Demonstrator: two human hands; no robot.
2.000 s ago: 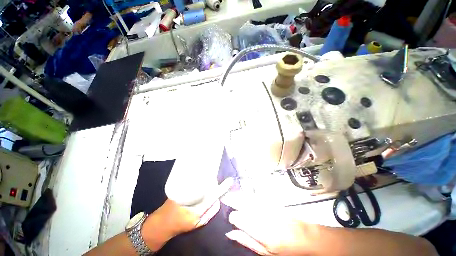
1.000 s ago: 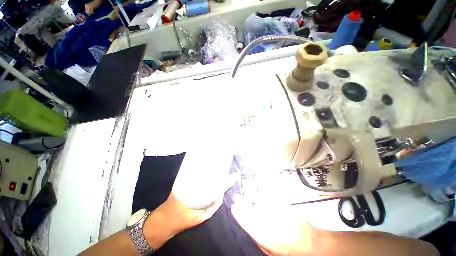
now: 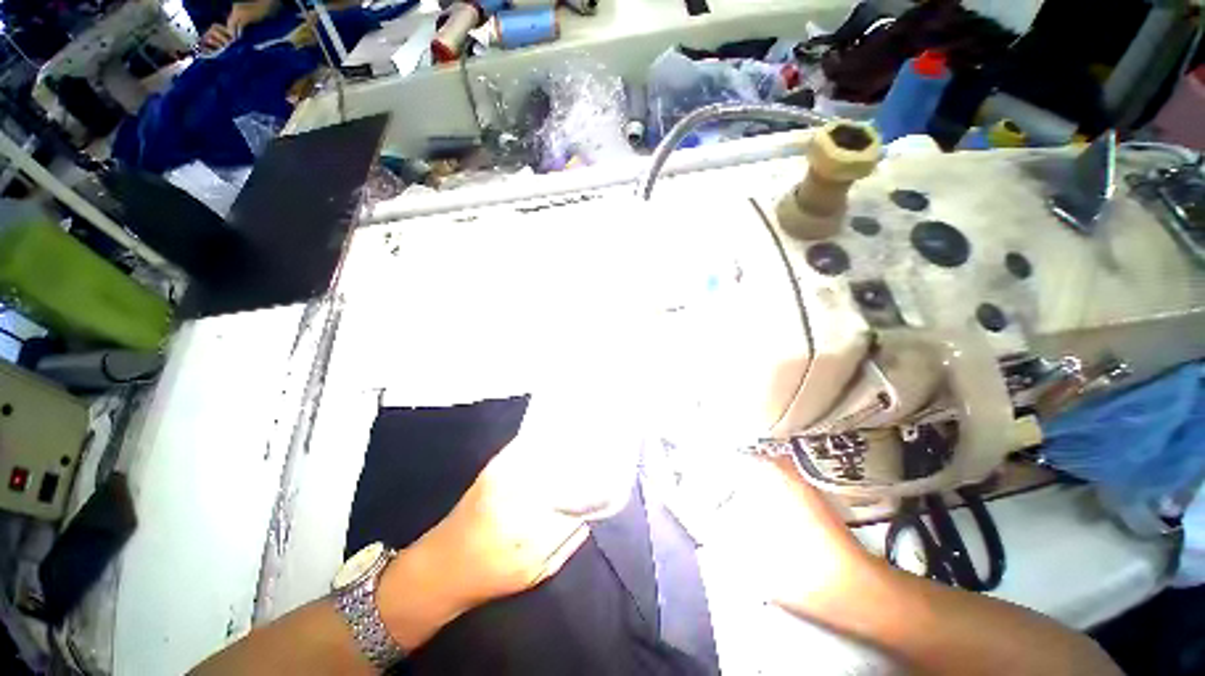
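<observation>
A dark garment panel lies in front of me, with a flat part to the left beyond my left wrist. A bluish strip runs along it between my hands and looks washed out by the lamp. My left hand, with a watch at the wrist, rests on the cloth; the glare and the white lamp head hide its fingertips. My right hand lies beside the strip, near the presser foot area of the cream sewing machine. Its fingers are bleached by the light, so its hold cannot be told.
Black-handled shears lie under the machine arm. A light blue bundle hangs at the right. A gooseneck arches behind. A black board stands at the back left, near a green box. Thread cones stand behind.
My right hand has moved forward and right, toward the machine's needle end. More of the bluish strip and dark cloth shows between my hands. My left hand has shifted slightly forward.
</observation>
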